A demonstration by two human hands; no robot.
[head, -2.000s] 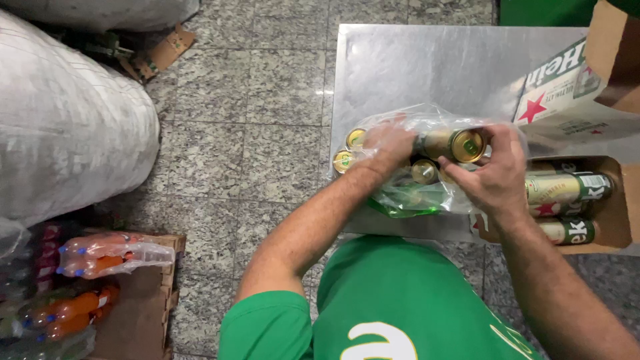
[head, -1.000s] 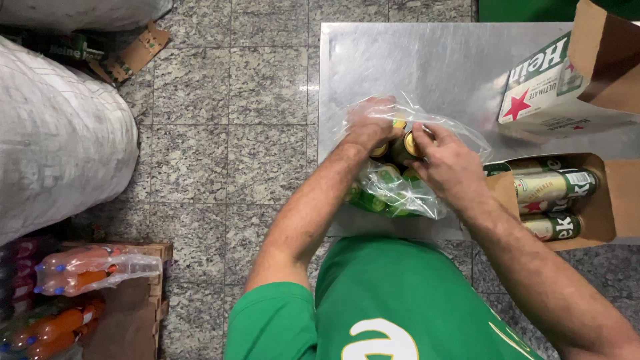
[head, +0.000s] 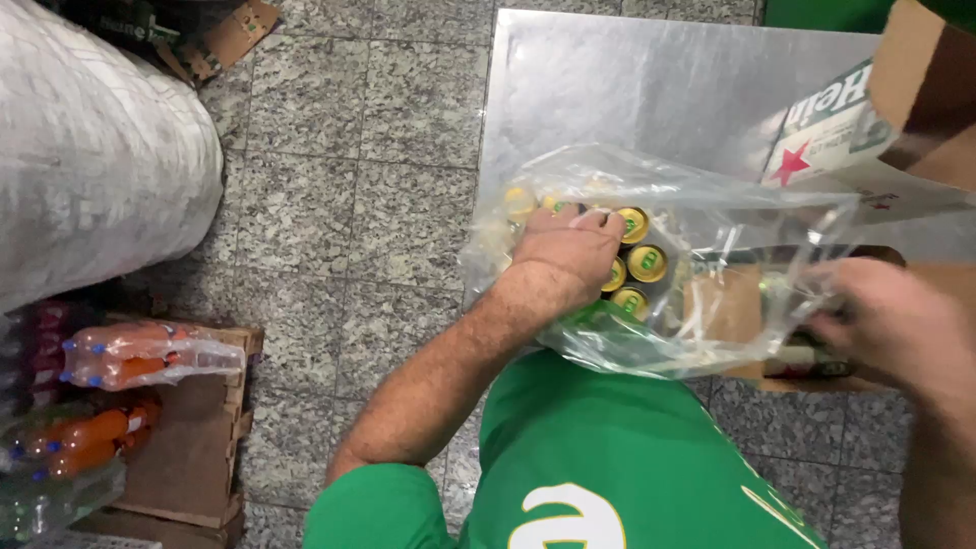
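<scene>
Several beverage cans (head: 646, 263) with gold tops and green tabs stand together in a clear plastic bag (head: 732, 221) on the metal table. My left hand (head: 568, 255) rests over the cans, its fingertips among their tops; whether it grips one is hidden. Blurred by motion, my right hand (head: 862, 313) is at the bag's right end, over an open cardboard box (head: 938, 282). Whether it holds the bag's edge or a can cannot be told. A can (head: 808, 362) lies in that box below my right hand.
An open Heineken carton (head: 827, 126) stands at the back right of the metal table (head: 564, 84). On the left are a large white sack (head: 99, 152), orange drink bottles in plastic wrap (head: 137, 354) and a wooden pallet (head: 240, 427) on the tiled floor (head: 305, 213).
My right hand has moved right, from the cans in the bag to the box. The bag now spreads out toward the box. My left hand stays at the cans, now lying over their tops.
</scene>
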